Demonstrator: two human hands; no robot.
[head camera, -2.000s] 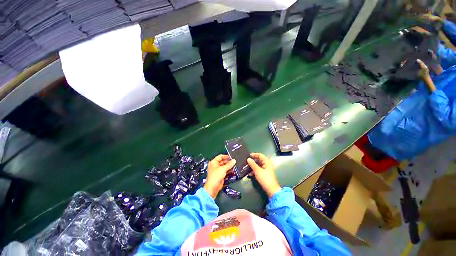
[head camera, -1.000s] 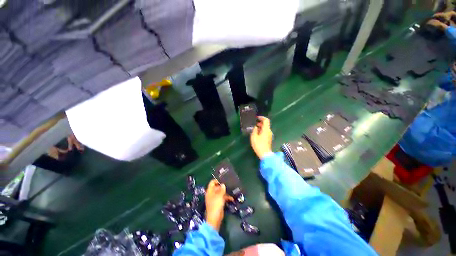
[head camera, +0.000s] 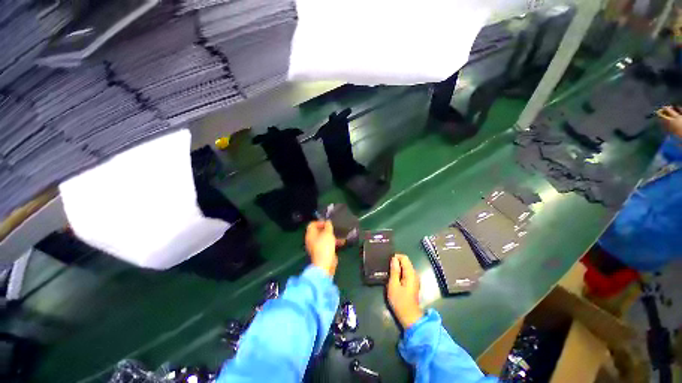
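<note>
My left hand is at the middle of the green bench and holds a dark printed card, blurred and tilted, near the base of an open black box. My right hand grips the right edge of another dark printed card with pale lettering. Short stacks of the same cards lie to the right. Small glossy bagged accessories lie loose below, partly hidden by my left sleeve.
Another black box stands farther left. Grey layered piles and white sheets are on the shelf above. Black pieces lie far right beside another person's blue sleeve. An open carton holds bagged accessories.
My left hand has moved up and forward with its card, towards the boxes. My right hand has come back down towards me, with its card now low over the bench. The view has shifted.
</note>
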